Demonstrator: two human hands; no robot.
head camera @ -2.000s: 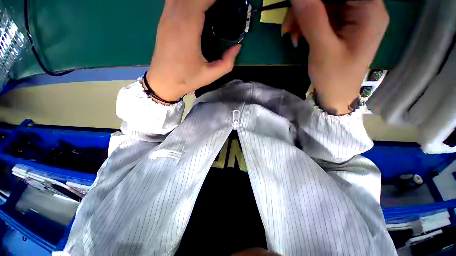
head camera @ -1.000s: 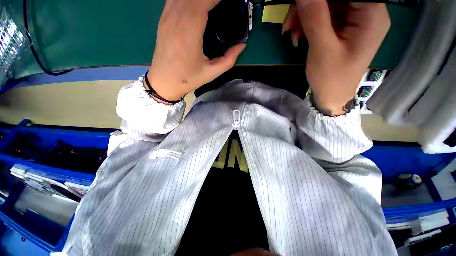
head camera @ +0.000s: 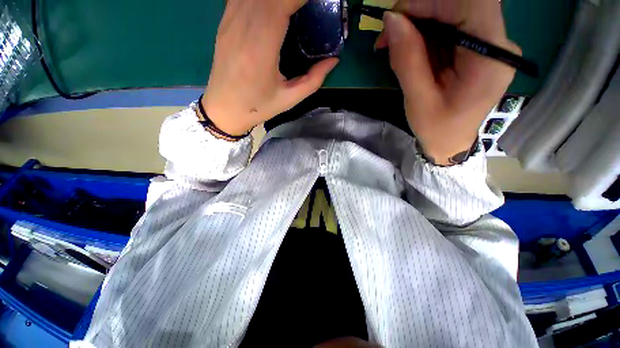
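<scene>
My left hand (head camera: pixel 255 75) holds a glossy black rounded device body (head camera: pixel 321 28) at the top edge of the view, thumb along its lower side. A silvery strip shows on its right side. My right hand (head camera: pixel 449 75) holds a thin black pen-length tool, likely tweezers (head camera: pixel 486 49), with its tip pointing left, a little right of the device. The tip and device do not visibly touch. A pale yellow sheet (head camera: pixel 371 22) lies on the green mat (head camera: pixel 136 47) behind the tip, partly hidden by my right hand. The upper fingers of both hands are cut off by the frame.
White foam trays (head camera: pixel 564 102) are stacked at the right, with a smaller foam tray (head camera: pixel 491 129) beside them. A black cable (head camera: pixel 47 64) curves on the mat at left, near shiny crinkled plastic (head camera: pixel 12 61). Blue racks (head camera: pixel 81 228) stand low on both sides.
The tool has swung from roughly level to slanting down to the right. My right hand has shifted slightly left and down. The device has tilted, showing more of its shiny face.
</scene>
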